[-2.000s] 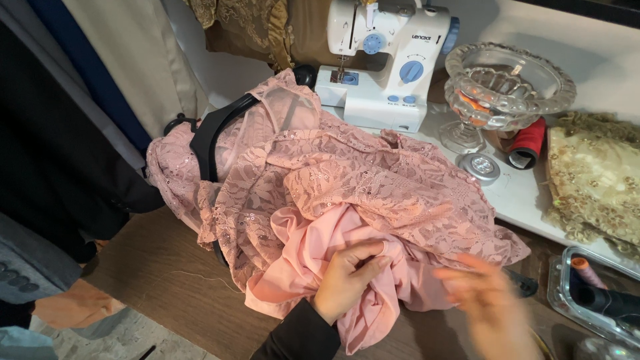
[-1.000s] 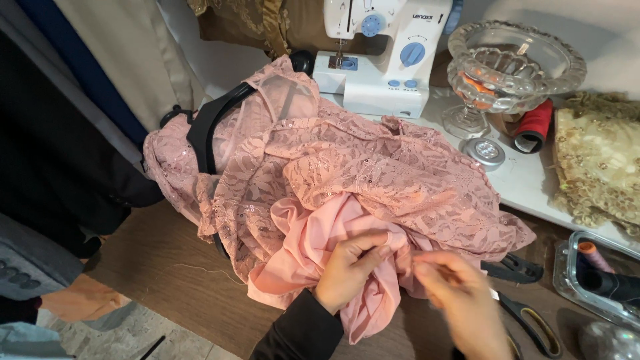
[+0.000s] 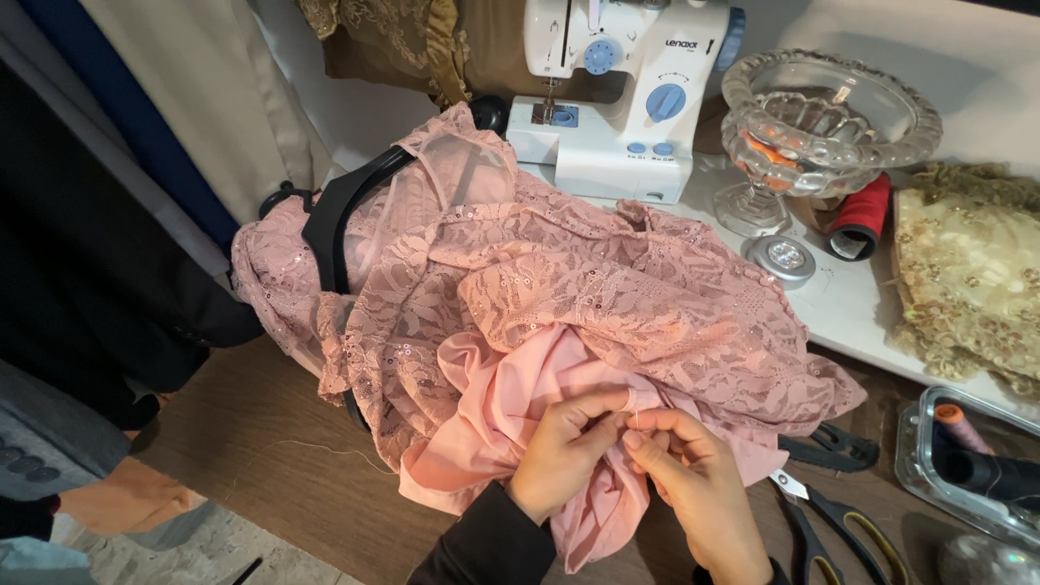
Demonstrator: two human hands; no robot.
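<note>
A pink sequined lace garment (image 3: 569, 276) lies on the wooden table with a black plastic hanger (image 3: 329, 227) in it. Its smooth pink lining (image 3: 487, 414) is bunched at the near side. My left hand (image 3: 565, 447) pinches a fold of that lining between thumb and index finger. Close against it, my right hand (image 3: 691, 479) has thumb and index finger pressed together at the fold. A fine light thread shows between the fingertips; a needle cannot be made out. A loose thread (image 3: 313, 447) trails over the table at the left.
Black-handled scissors (image 3: 821, 520) lie right of my right hand, near a clear plastic box (image 3: 910, 455) of thread spools. Behind stand a sewing machine (image 3: 626, 106), a glass bowl (image 3: 829, 122), a red thread cone (image 3: 861, 215) and a round silver lamp (image 3: 780, 258). Clothes (image 3: 73, 162) hang at the left.
My right hand was apart from my left, blurred at the right, two seconds ago; it has come left to the lining beside my left hand. My left hand keeps its hold on the fabric.
</note>
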